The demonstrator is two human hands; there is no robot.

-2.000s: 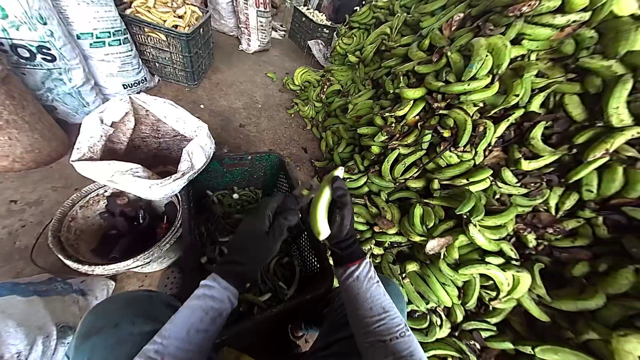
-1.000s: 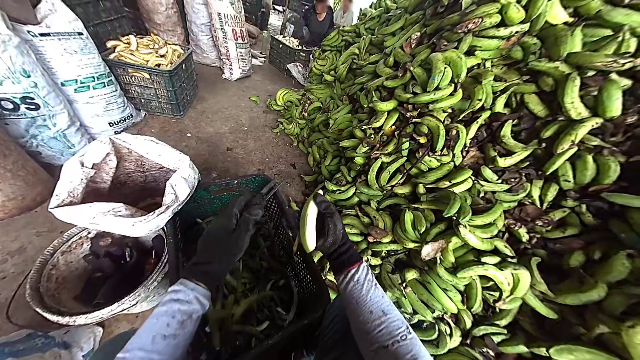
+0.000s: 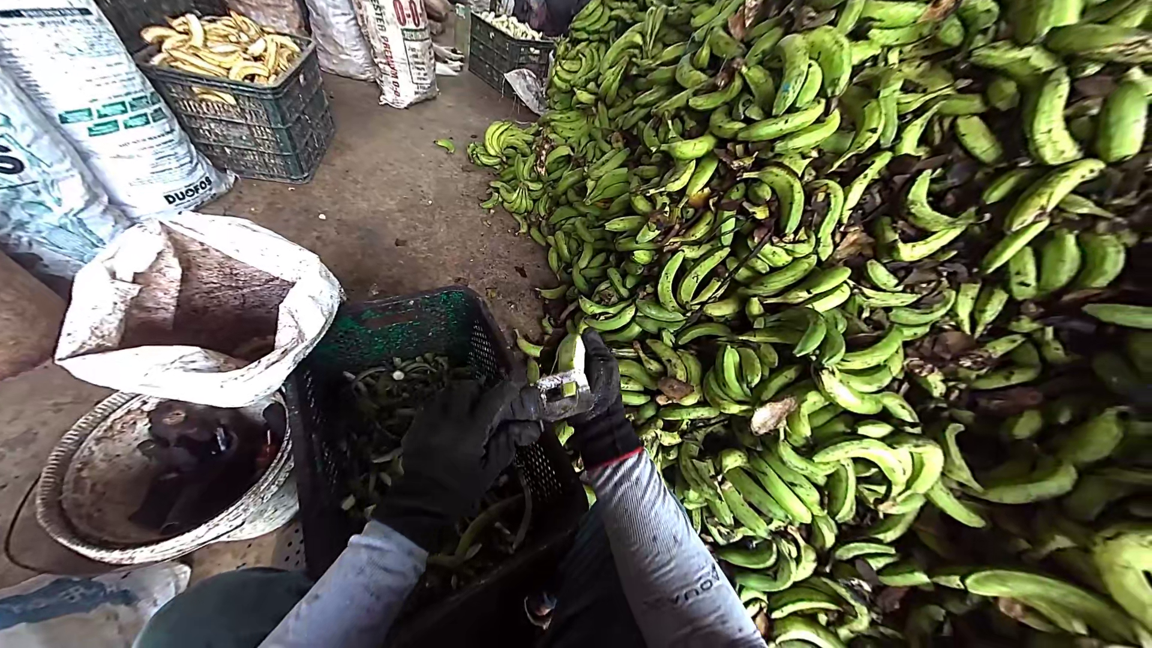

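Note:
A metal hand peeler (image 3: 562,394), its handle in my black-gloved left hand (image 3: 459,445), lies across a green plantain (image 3: 569,355). My right hand (image 3: 601,391), also in a black glove, grips the plantain; its lower part is hidden behind the tool and the fingers. Both hands are above the right side of a dark green plastic crate (image 3: 396,315). Strips of green peel (image 3: 391,387) fill part of the crate. To the right, close to my right hand, a large heap of green plantains (image 3: 765,297) covers the ground.
An open white sack (image 3: 198,378) stands left of the crate, behind a round tub (image 3: 85,477) with dark contents. Farther back are a crate of yellowish fruit (image 3: 243,117), standing printed sacks (image 3: 117,117) and another crate (image 3: 495,54) of pale pieces.
The peeler in my left hand has come onto the plantain; one second ago the hands were apart, with the plantain upright in my right hand, its pale side showing.

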